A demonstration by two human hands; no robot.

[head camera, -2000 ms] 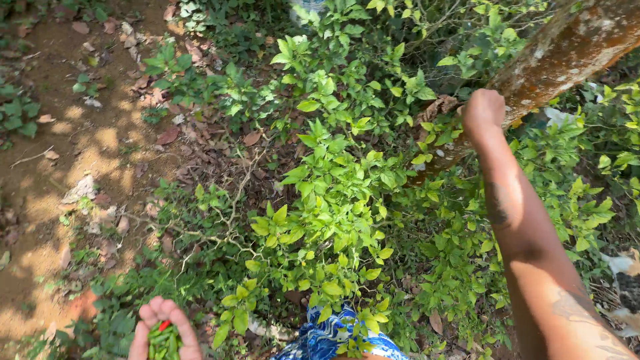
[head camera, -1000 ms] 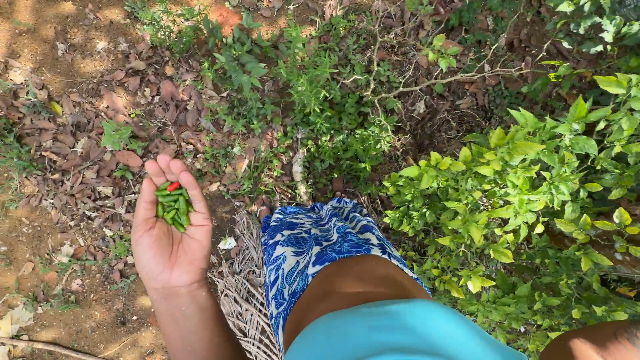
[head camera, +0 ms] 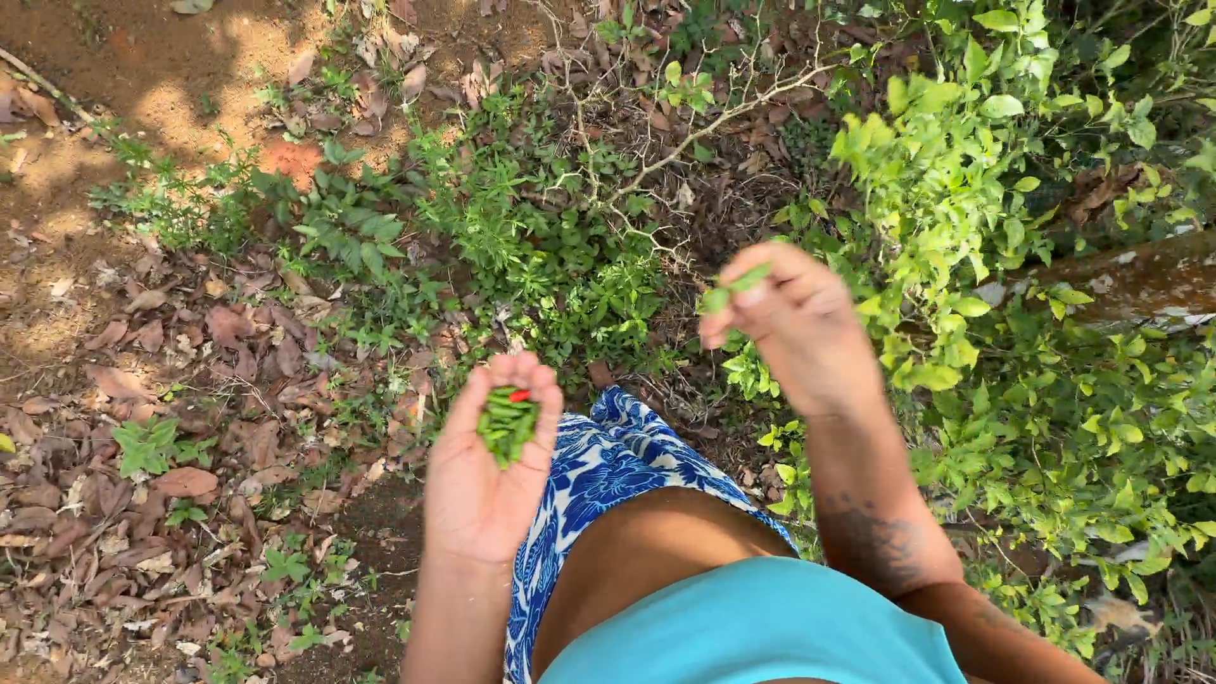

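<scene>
Cupped palm up, my left hand (head camera: pixel 494 475) holds a small heap of green chili peppers (head camera: pixel 505 429) with one red chili pepper (head camera: pixel 519 395) on top. It is in front of my blue and white patterned skirt. My right hand (head camera: pixel 788 313), slightly blurred, is raised to the right of it, near the leafy bush. Between its thumb and fingers is a small green piece (head camera: pixel 746 281), a pepper or a leaf; the blur does not settle which. The two hands are apart.
A bush with light green leaves (head camera: pixel 931 209) fills the right side, with a tree trunk (head camera: pixel 1130 285) behind it. Thin bare branches (head camera: pixel 703 142) reach over low weeds at the top. Dry leaves (head camera: pixel 218 380) cover the ground at left.
My right hand, beside the trunk two seconds ago and mostly out of view one second ago, is now in front of me with a small green piece. My left hand still holds the peppers.
</scene>
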